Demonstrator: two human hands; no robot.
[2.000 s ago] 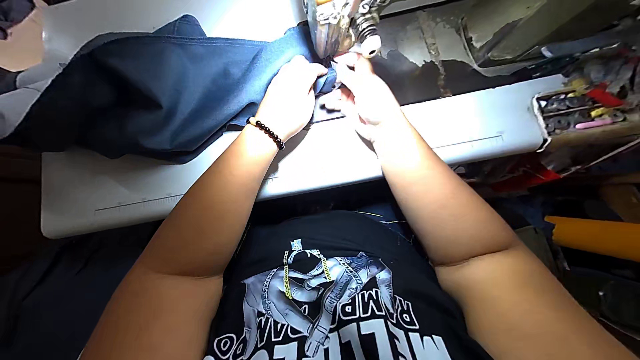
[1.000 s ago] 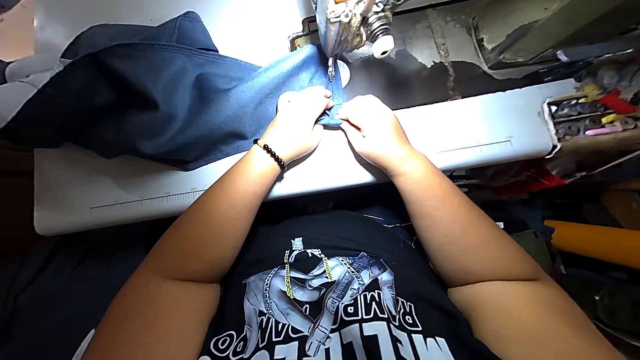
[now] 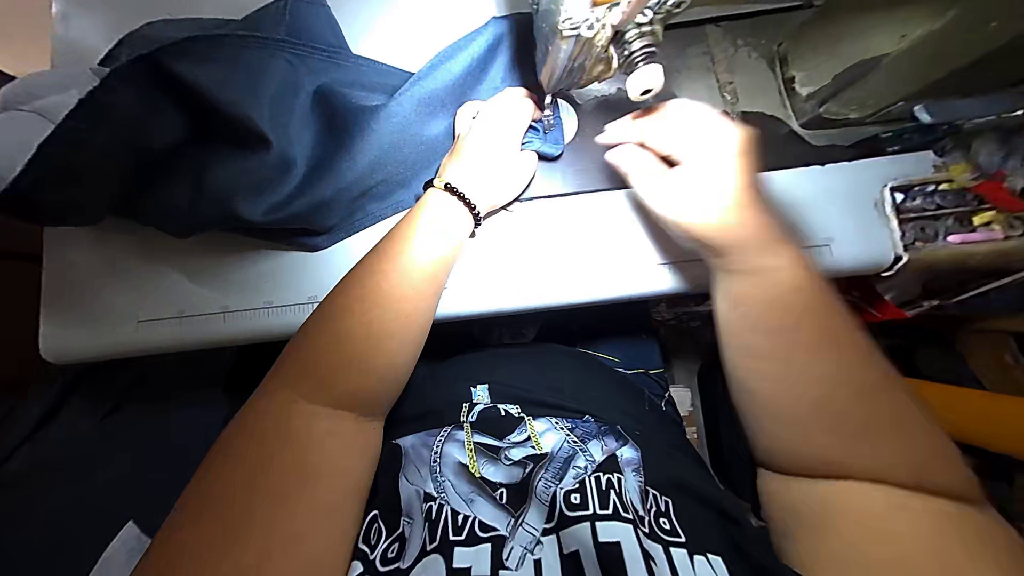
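Note:
Dark blue fabric (image 3: 320, 136) spreads over the left of the sewing machine's bed, and its narrow end lies under the presser foot (image 3: 549, 114) of the sewing machine head (image 3: 580, 48). My left hand (image 3: 496, 148), with a beaded bracelet at the wrist, grips the fabric just left of the foot. Blurred by motion, my right hand (image 3: 688, 164) is off the cloth, to the right of the needle area, with thumb and fingertips curled close together. Whether anything thin is between those fingers cannot be seen.
The white table edge (image 3: 552, 280) with a printed ruler runs in front of my body. At the right end sits a compartment (image 3: 944, 212) of bobbins and small coloured items. Grey fabric (image 3: 32, 120) lies at the far left. An orange-yellow object (image 3: 968, 416) is at the lower right.
My right hand has let go of the fabric and moved right, away from the presser foot. My left hand stays on the fabric, a little nearer the foot than one second ago.

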